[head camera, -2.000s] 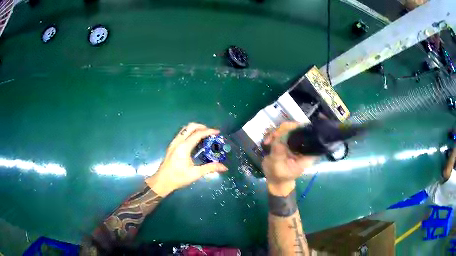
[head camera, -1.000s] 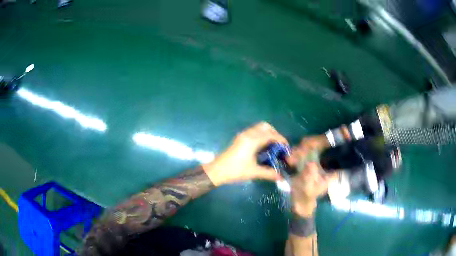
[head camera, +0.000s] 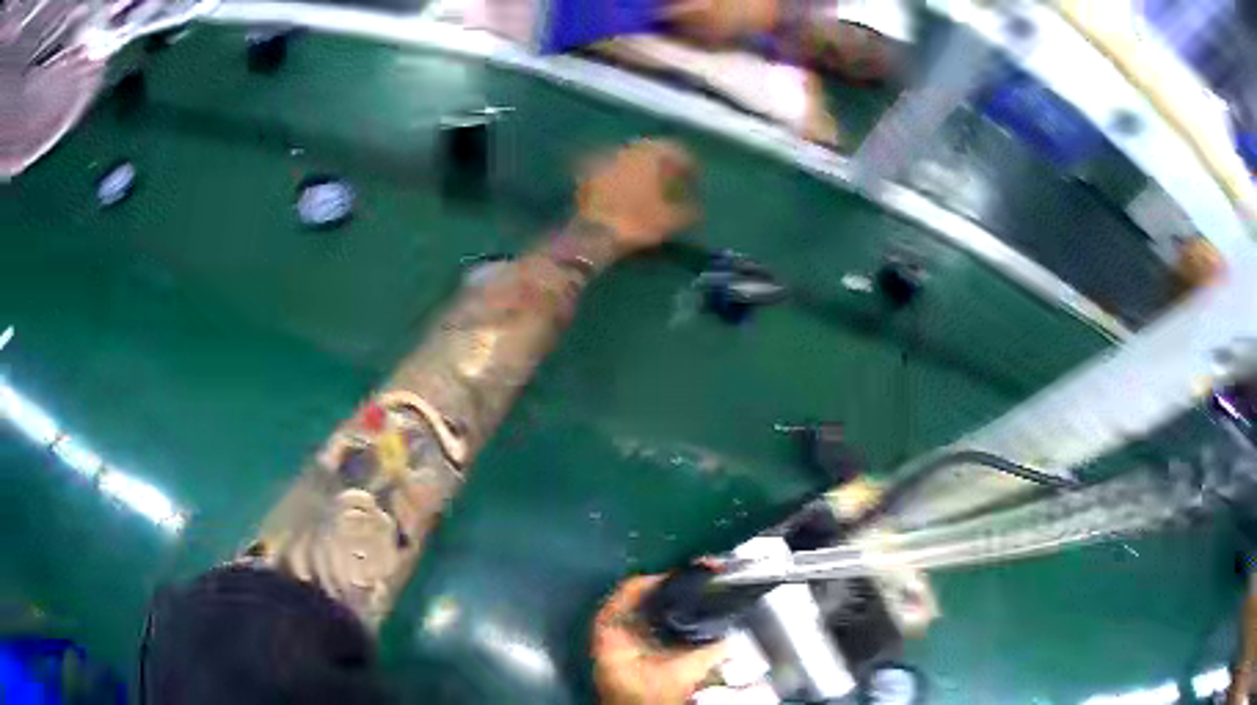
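Observation:
My left hand (head camera: 641, 193) is blurred and stretched out to the far part of the green worktop (head camera: 620, 372). Whether it holds anything cannot be told. My right hand (head camera: 637, 661) is low in the view, wrapped around the black power screwdriver (head camera: 689, 603). The white and grey screw feeder (head camera: 806, 640) stands just right of this hand, partly covered by the screwdriver and its pale coiled cord (head camera: 965, 530). A dark unit (head camera: 738, 287) with a pale wire lies right of my left hand. No blue board is clearly seen in either hand.
Two white-faced round parts (head camera: 325, 201) lie at the upper left. Another black unit (head camera: 903, 280) lies at the upper right. A pale rail edges the far side, with another person's arm (head camera: 827, 48) beyond it. A pale beam (head camera: 1075, 400) slants at the right.
My left hand has left the blue-topped unit and moved far forward. That unit is no longer clearly visible. My right hand and the screwdriver sit lower in the view, which has shifted.

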